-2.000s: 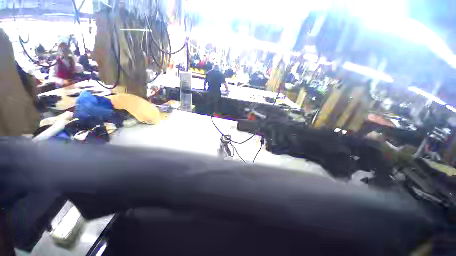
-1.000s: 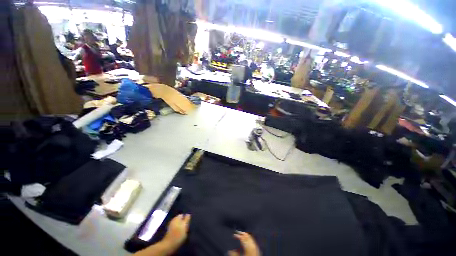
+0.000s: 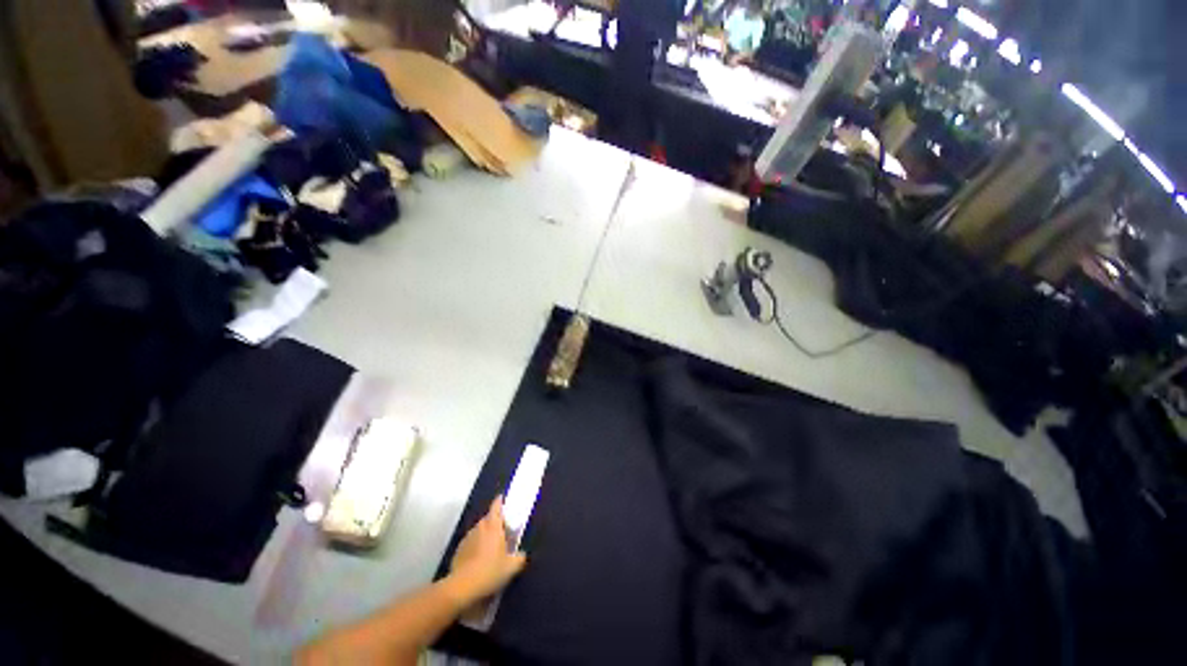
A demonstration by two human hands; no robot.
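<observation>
Dark cloth lies on the pale table, flat at its left end and rumpled in folds toward the middle and right. My left hand is at the left end of the cloth, its fingers around a long, shiny, pale bar that lies along the cloth's left edge. A brown-grey wrapped weight sits on the cloth's far left corner. A small pale patch at the bottom edge may be part of my right hand; it is too cut off to tell.
A cream block lies left of the cloth, beside folded dark pieces. A cutting machine with a cord stands beyond the cloth. Dark piles, a tan sheet and blue cloth lie far left.
The view has tilted down. My left hand has gone from beside the bar to holding it, and the bar has shifted onto the cloth. The cloth has become rumpled. My right hand has dropped almost out of view.
</observation>
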